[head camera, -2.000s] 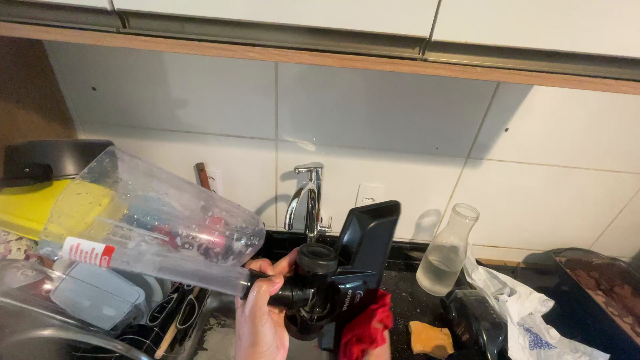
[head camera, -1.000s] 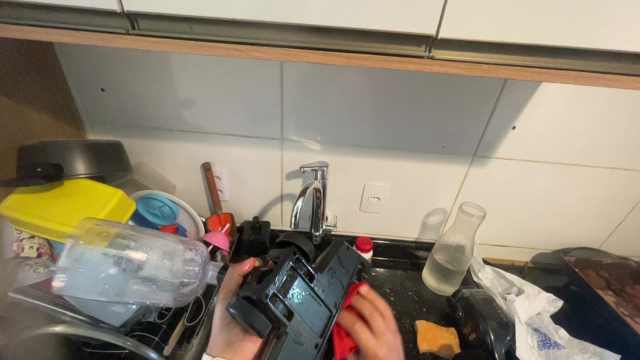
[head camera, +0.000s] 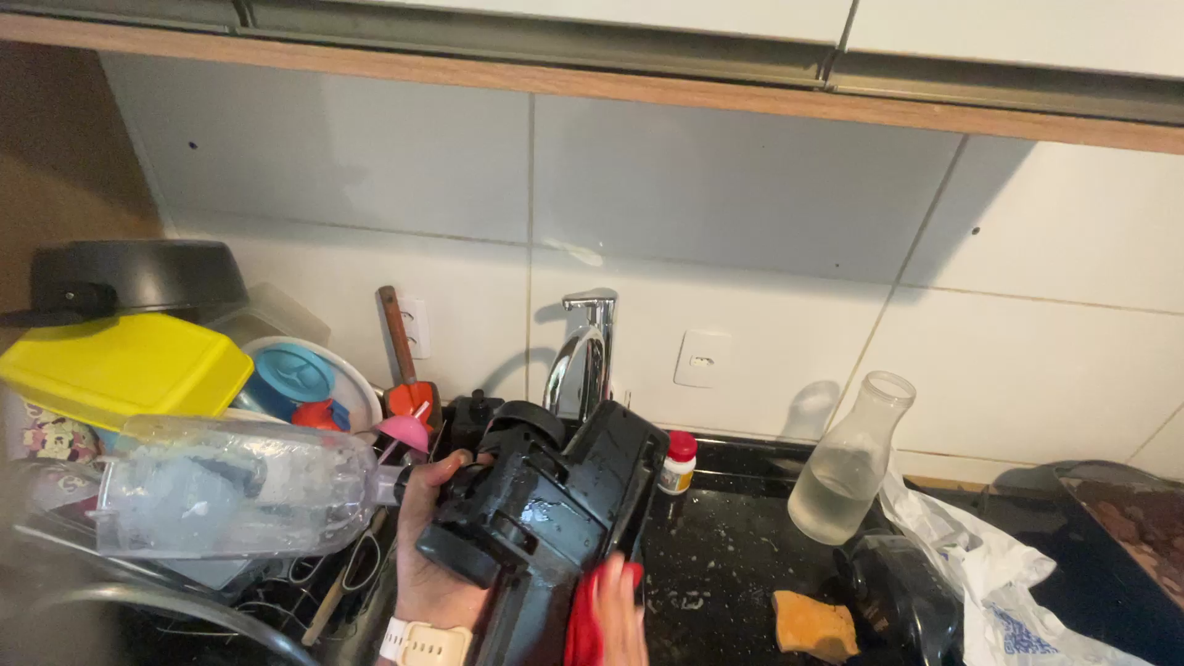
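A wet black plastic floor-cleaner head (head camera: 546, 518), with wheels on its underside, is gripped by my left hand (head camera: 439, 546), which wears a light watch. Joined to it by a black neck, a clear plastic tube or tank (head camera: 240, 490) extends leftward over the dish rack. My right hand (head camera: 618, 615) presses a red cloth (head camera: 585, 615) against the right side of the black head. Behind stands a chrome faucet (head camera: 583, 356). The lower part of the head is cut off by the frame edge.
Dishes, a yellow container (head camera: 125, 365) and a black pan (head camera: 143, 277) are piled at left. On the black counter (head camera: 708, 564) are a red-capped bottle (head camera: 680, 462), a glass carafe (head camera: 846, 462), an orange sponge (head camera: 814, 624) and a white plastic bag (head camera: 980, 564). Cabinets hang above.
The black head has turned so its wheeled underside shows, and the clear tube has swung lower to the left. My right hand with the red cloth has stayed on the head's right side.
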